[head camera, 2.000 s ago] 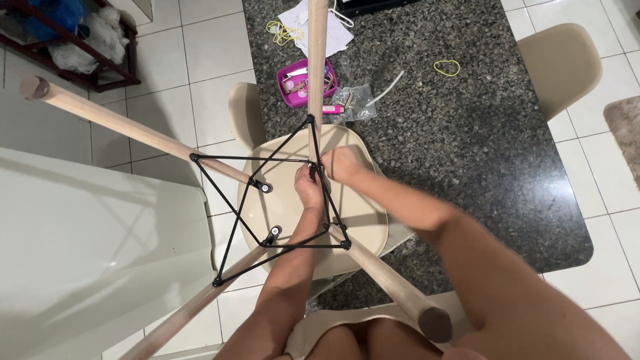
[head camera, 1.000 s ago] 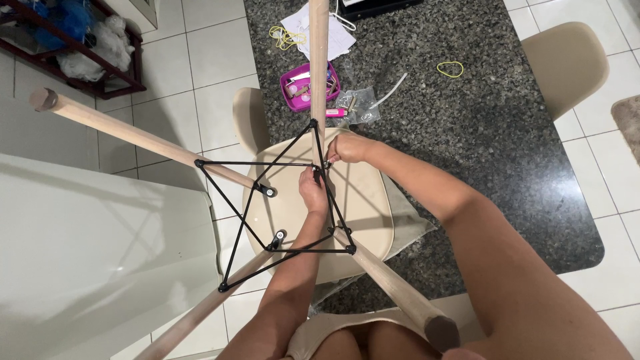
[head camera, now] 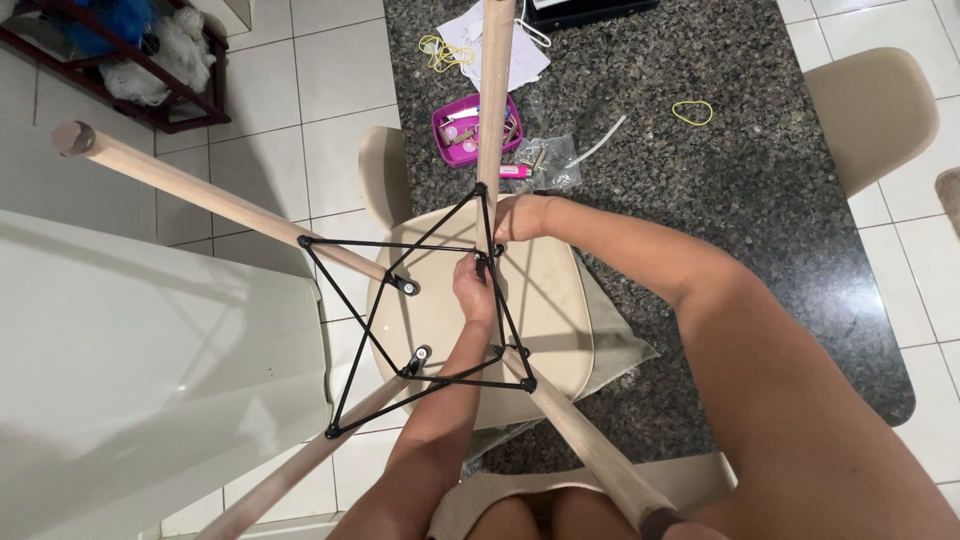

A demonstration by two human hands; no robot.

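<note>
An upturned beige chair seat (head camera: pixel 442 315) lies on a cloth at the table edge, its wooden legs pointing up toward me. Black metal rods (head camera: pixel 352 300) cross between the legs. My left hand (head camera: pixel 472 281) is at the black bracket (head camera: pixel 481 266) at the base of the upper leg (head camera: pixel 491 112), fingers curled around it. Close to the same joint, on the leg's other side, is my right hand (head camera: pixel 521 217); its fingertips are partly hidden behind the leg. Whether it holds something small cannot be seen. Bolts (head camera: pixel 408 288) show at the left brackets.
On the granite table (head camera: pixel 720 262) are a pink tray (head camera: pixel 442 146) of small parts, a pink lighter (head camera: pixel 514 172), a plastic bag (head camera: pixel 559 161), a white strip (head camera: pixel 600 142), papers (head camera: pixel 517 56) and yellow bands (head camera: pixel 692 112). A white appliance (head camera: pixel 150 360) stands left; another chair (head camera: pixel 874 112) right.
My right hand has shifted slightly about the upper leg's base, its fingertips now more hidden behind the leg. My left hand stays at the bracket.
</note>
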